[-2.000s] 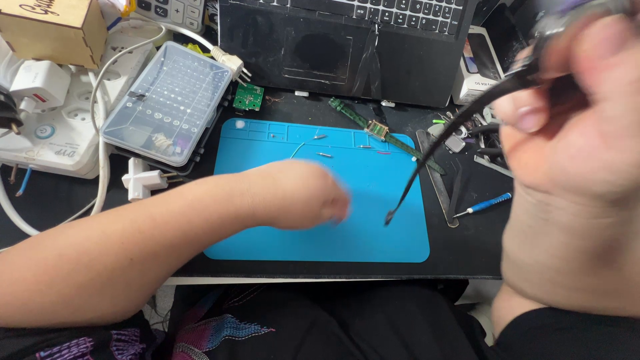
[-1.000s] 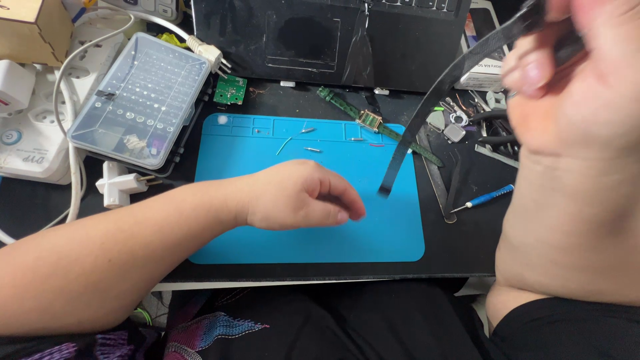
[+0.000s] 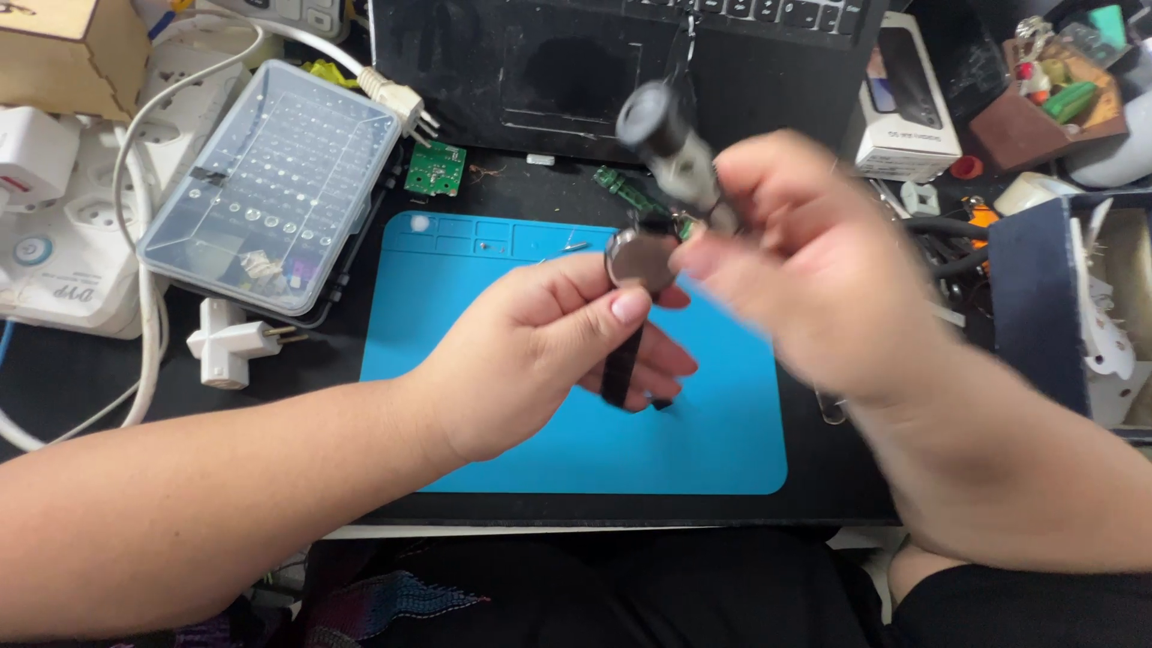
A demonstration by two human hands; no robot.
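Observation:
Over the blue silicone work mat (image 3: 576, 432), my left hand (image 3: 567, 333) holds a wristwatch (image 3: 641, 259) by its round case, between thumb and fingers. Its dark strap hangs down across my fingers. My right hand (image 3: 801, 261), blurred by motion, grips a cylindrical tool (image 3: 679, 157) with a dark round end and a pale body; its exact kind cannot be told. The right fingertips are beside the watch case. Behind the hands lies a green watch strap (image 3: 621, 187), partly hidden. A small metal pin (image 3: 576, 247) rests in the mat's upper compartments.
A laptop (image 3: 576, 72) stands behind the mat. To the left are a clear-lidded parts case (image 3: 279, 189), a white plug adapter (image 3: 229, 342), a power strip (image 3: 76, 243) and a green circuit board (image 3: 436, 169). On the right are a phone box (image 3: 907, 99) and a dark blue box (image 3: 1030, 306).
The watch, earlier hanging by its strap from my raised right hand, is now in my left hand. My right hand has come down toward the middle and holds the cylindrical tool.

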